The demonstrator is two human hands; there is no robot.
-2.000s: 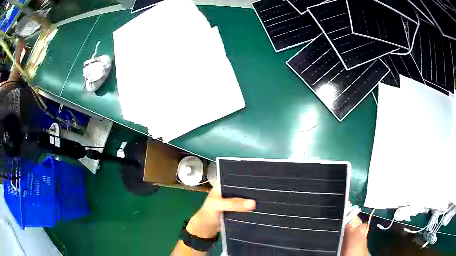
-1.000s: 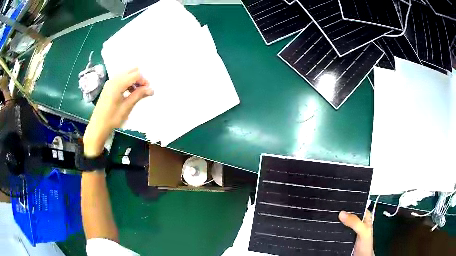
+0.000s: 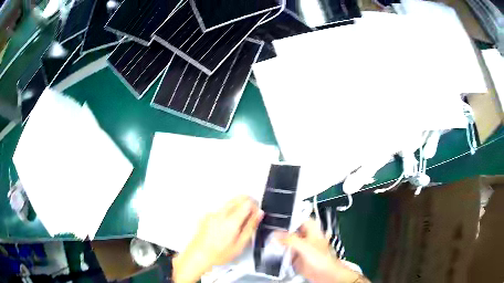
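A black solar panel point(image 3: 280, 202) with thin pale lines shows as a narrow strip in front of me, steeply tilted or partly covered; I cannot tell which. A white protective sheet point(image 3: 188, 182) lies on the bench to its left. My left hand point(image 3: 224, 232), blurred, is closed at the panel's left edge, over the white sheet. My right hand point(image 3: 312, 249) grips the panel's lower right side, thumb on its face. The panel's lower end is partly hidden by the hands and white material.
The white sheet stack point(image 3: 69, 166) is at left, beside a small whitish lump point(image 3: 18, 200). Loose panels point(image 3: 207, 83) are heaped at the back. A white pile point(image 3: 365, 105) with hanging cords point(image 3: 418, 171) is at right. Cartons point(image 3: 442, 232) stand below the bench edge at right.
The view has swung right. A single white sheet now lies in front of me. My left hand has come from the stack to the panel, and the panel now shows as a narrow strip.
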